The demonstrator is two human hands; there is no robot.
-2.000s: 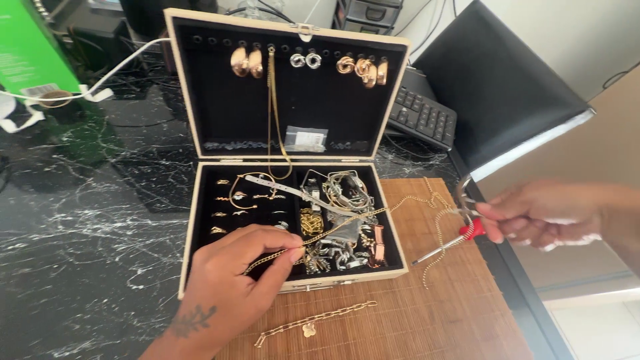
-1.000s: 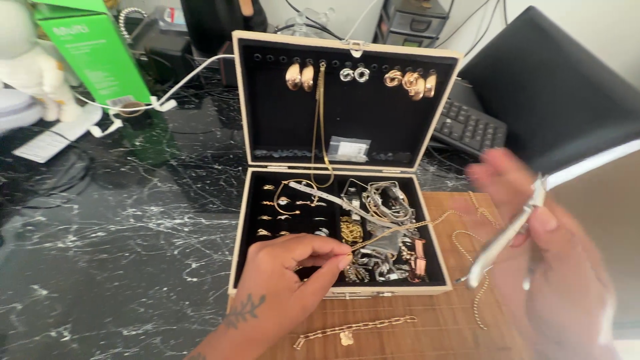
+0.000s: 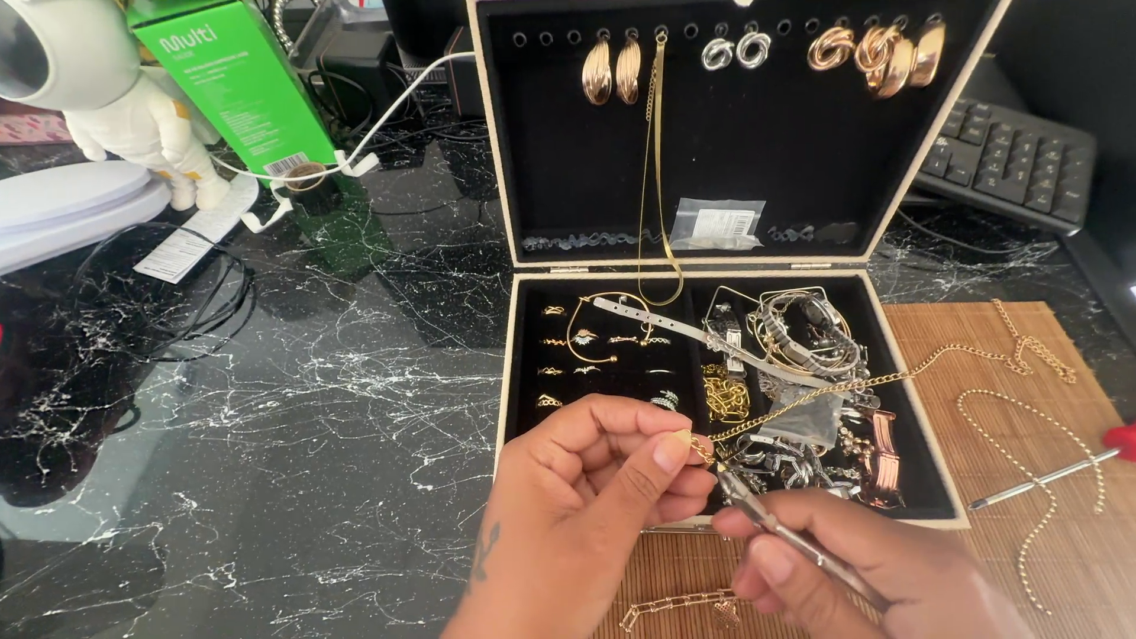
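Observation:
My left hand (image 3: 595, 497) pinches the end of a gold curb chain (image 3: 825, 389) between thumb and forefinger. From there the chain runs over the open jewelry box (image 3: 919, 399) to the bamboo mat. My right hand (image 3: 825, 559) grips a slim metal tool (image 3: 799, 540), perhaps pliers or tweezers, its tip touching or close to the chain end. Rings sit in the box's left part; a watch (image 3: 808, 328), bracelets and chains fill the right. Earrings (image 3: 612, 71) and a flat gold necklace (image 3: 658, 160) hang in the lid. A charm bracelet (image 3: 679, 602) lies in front, partly hidden by my right hand.
On the bamboo mat (image 3: 985, 355) lie a ball chain (image 3: 1021, 426) and a red-handled screwdriver (image 3: 1047, 479). A keyboard (image 3: 1012, 160) is behind at right. A green box (image 3: 240, 89), an astronaut figure (image 3: 151, 115) and cables (image 3: 222, 293) stand or lie at left.
My right hand has moved left and down from over the mat, bringing the metal tool to the chain end at my left fingertips. The view has shifted.

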